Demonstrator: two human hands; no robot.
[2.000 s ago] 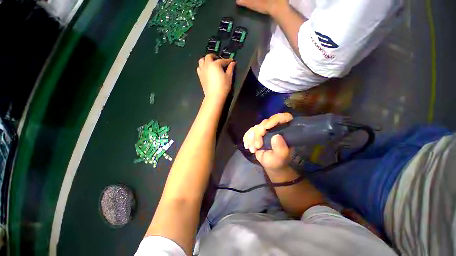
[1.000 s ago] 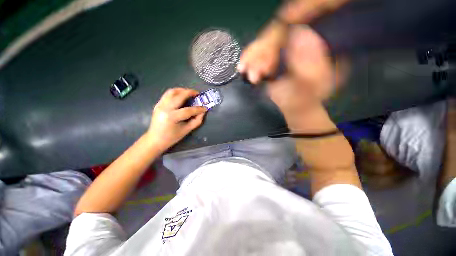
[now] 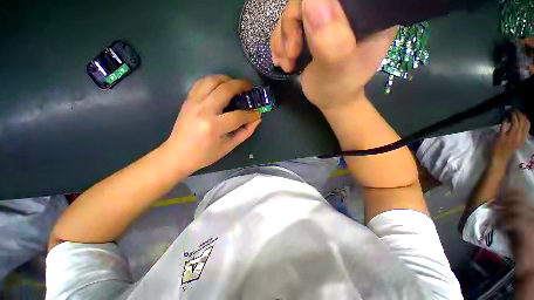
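Observation:
My left hand (image 3: 214, 120) holds a black housing (image 3: 253, 98) on the bench, its open side with pale bars up and a green circuit board at its near edge. My right hand (image 3: 334, 58) grips the dark electric screwdriver (image 3: 392, 13), which runs off the top right. My right fingers are over the right part of the round screw dish (image 3: 257, 35). The screwdriver's tip is hidden or too dark to tell. The power cord (image 3: 451, 117) crosses my right forearm.
A set-aside housing (image 3: 113, 64) with a green strip lies to the left. A pile of loose circuit boards (image 3: 408, 51) lies right of my right hand, a second heap (image 3: 518, 19) at the top right. Black housings (image 3: 505, 67) lie near another worker's hand (image 3: 515, 132).
The view has swung from the neighbour's side and moved closer. The left hand, earlier at the waiting housings, now holds a housing by the dish. The right hand with the screwdriver is over the dish.

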